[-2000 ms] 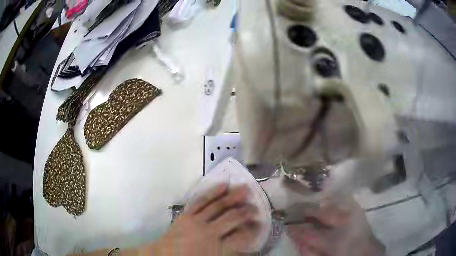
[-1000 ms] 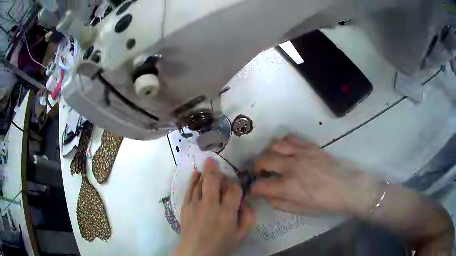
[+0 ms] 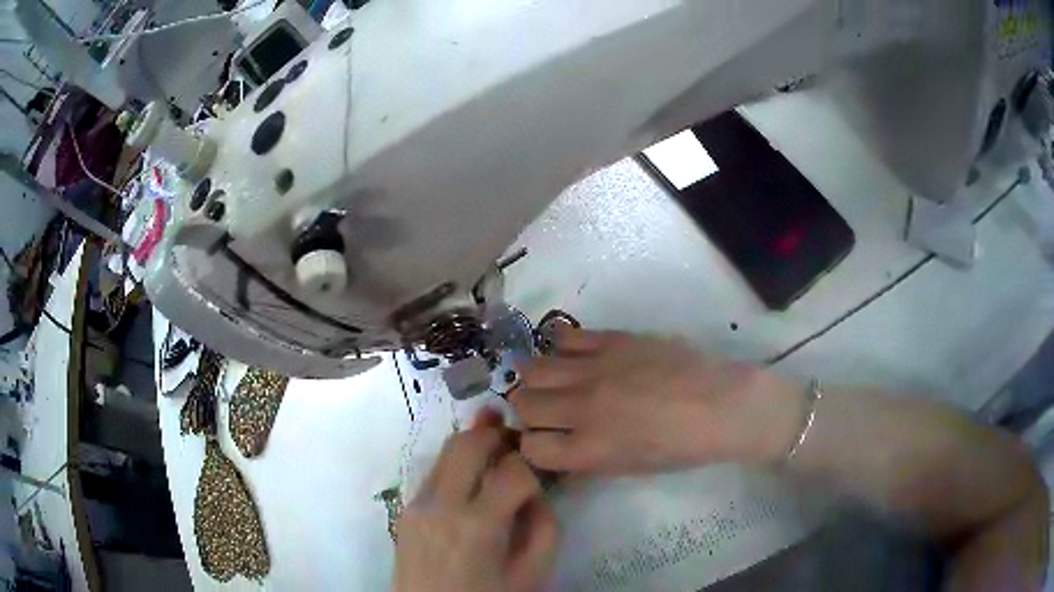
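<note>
The white piece [image 3: 425,430] lies in front of the needle area, mostly hidden under my hands. A bit of patterned fabric [image 3: 393,509] shows at its left edge. My left hand [image 3: 476,509] is on the white piece, fingers bent, fingertips near the presser foot [image 3: 468,376]. My right hand [image 3: 624,399] lies flat just right of the presser foot, its fingertips touching or close to my left fingers. Whether either hand pinches the fabric is hidden. The sewing machine head [image 3: 381,197] reaches over the work.
Two gold-speckled panels, one heart-like [image 3: 229,515] and one partly behind the head [image 3: 257,407], lie at left. A dark smartphone [image 3: 769,220] lies under the machine arm. A thread tension knob [image 3: 321,268] sits on the head. Other workshop clutter stands at upper left.
My right hand has moved left and up toward the presser foot, covering more of the white piece. My left hand has drawn slightly down. The camera view has shifted and shows more of the machine arm.
</note>
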